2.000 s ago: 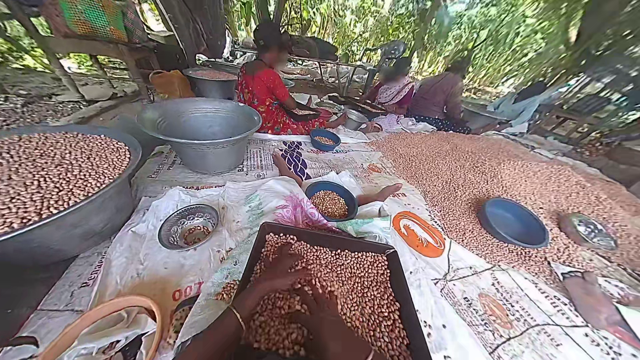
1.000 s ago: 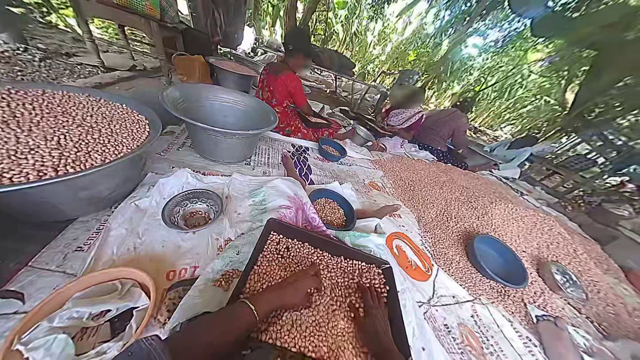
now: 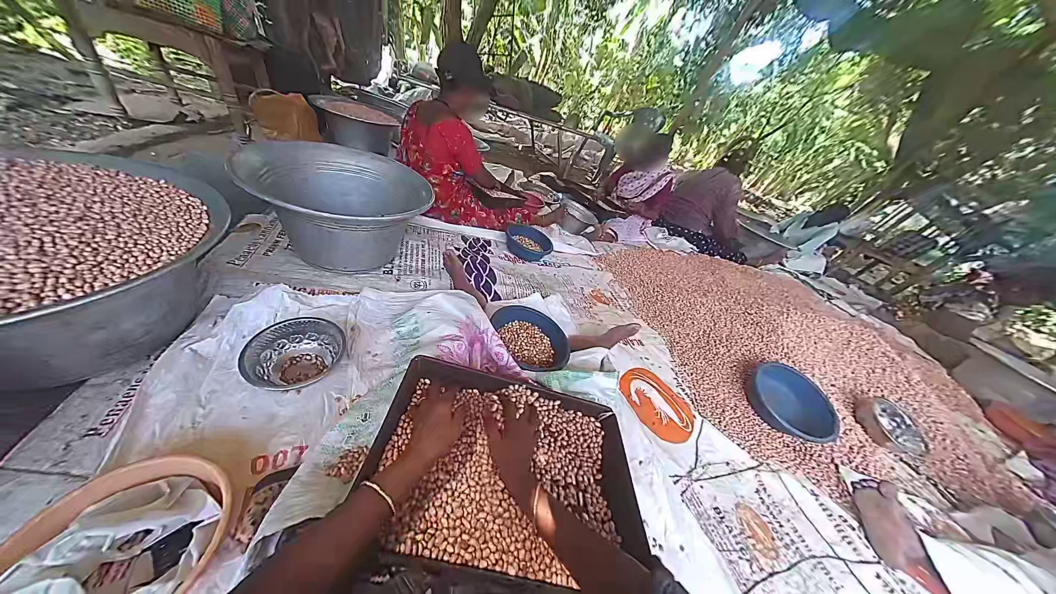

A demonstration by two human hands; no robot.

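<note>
A dark rectangular tray (image 3: 617, 462) lies close to me, filled with a layer of shelled nuts or beans (image 3: 470, 503). My left hand (image 3: 436, 425), a bangle on its wrist, rests on them near the tray's far left, fingers spread. To its right, my right hand (image 3: 513, 441) touches the same layer, its fingers apart and partly sunk among them. Neither hand visibly grips anything. Just past the tray's far edge sits a blue bowl (image 3: 554, 326) with paler pieces. A patterned metal bowl (image 3: 334, 338) holding a few pieces is at the left on the sheeting.
A large metal basin (image 3: 124, 334) heaped with nuts or beans stands left, beside an empty metal basin (image 3: 338, 223). A blue basin (image 3: 794, 403) lies on the wide heap (image 3: 726, 322) at right. Several people sit beyond. An orange-brown rim (image 3: 124, 483) shows at lower left.
My hands have moved toward the tray's far side and are closer together than one second ago, when my right hand was by the tray's right side. More of the near layer now shows.
</note>
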